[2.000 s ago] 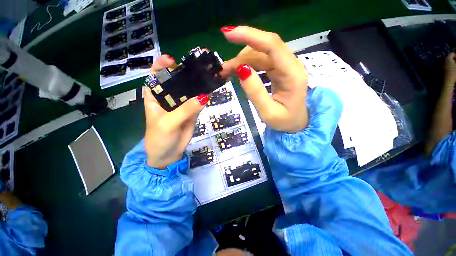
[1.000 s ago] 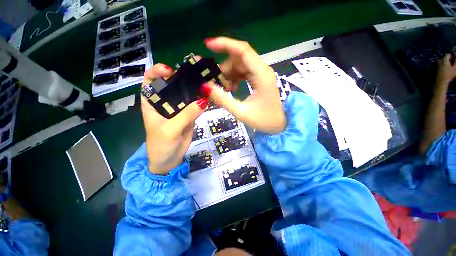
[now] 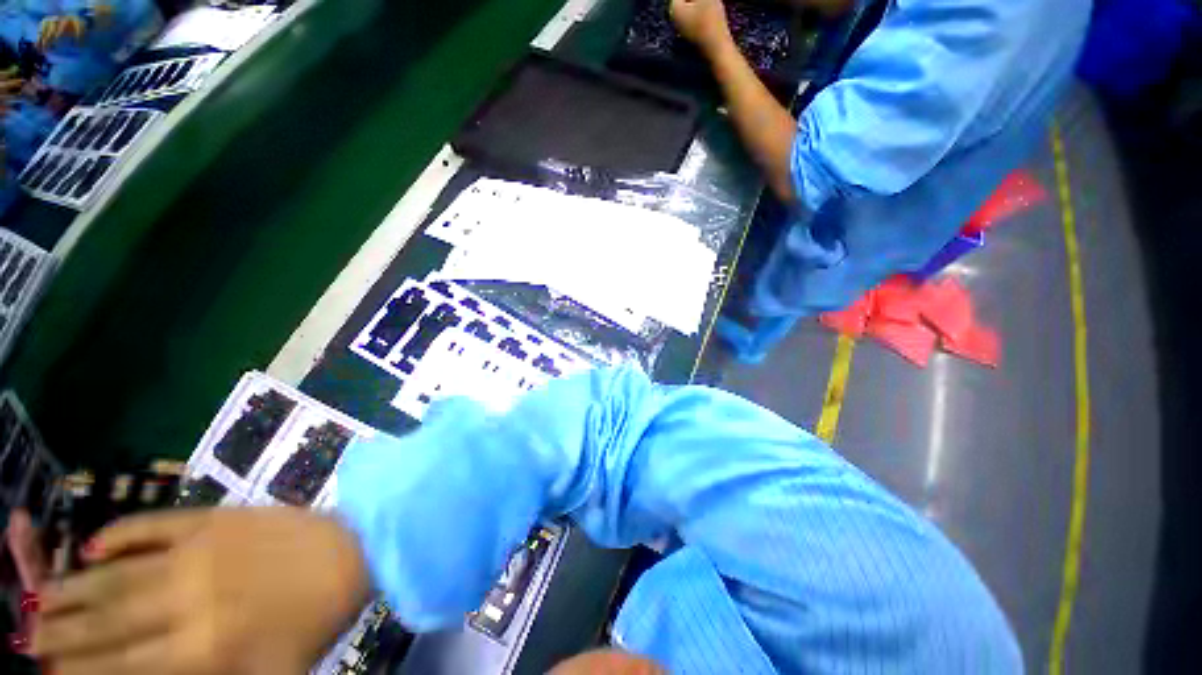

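Observation:
A dark circuit board with gold pads [image 3: 125,491] is at the lower left, blurred and partly hidden. My right hand [image 3: 198,593] lies over its lower side, fingers pointing left; its grip cannot be told. Only some fingers of my left hand [image 3: 25,554] show at the left edge, beside the board; the rest is cut off. The white board tray [image 3: 442,651] lies under my right forearm, with boards in its pockets. A sticker sheet with black board-shaped pieces [image 3: 419,327] lies above my right sleeve, partly under a white cut-out sheet [image 3: 464,372].
A stack of white sheets [image 3: 580,253] lies on clear plastic [image 3: 712,211]. A flat black tray [image 3: 580,119] is beyond. A green conveyor [image 3: 303,132] with trays runs at left. A coworker's blue sleeve [image 3: 910,119] is at upper right; red cloths or bags [image 3: 923,317] lie on the floor.
The view has swung right, so my hands and the board have shifted to the lower left edge. The sticker sheet and coworker show more fully. My right hand now covers part of the board.

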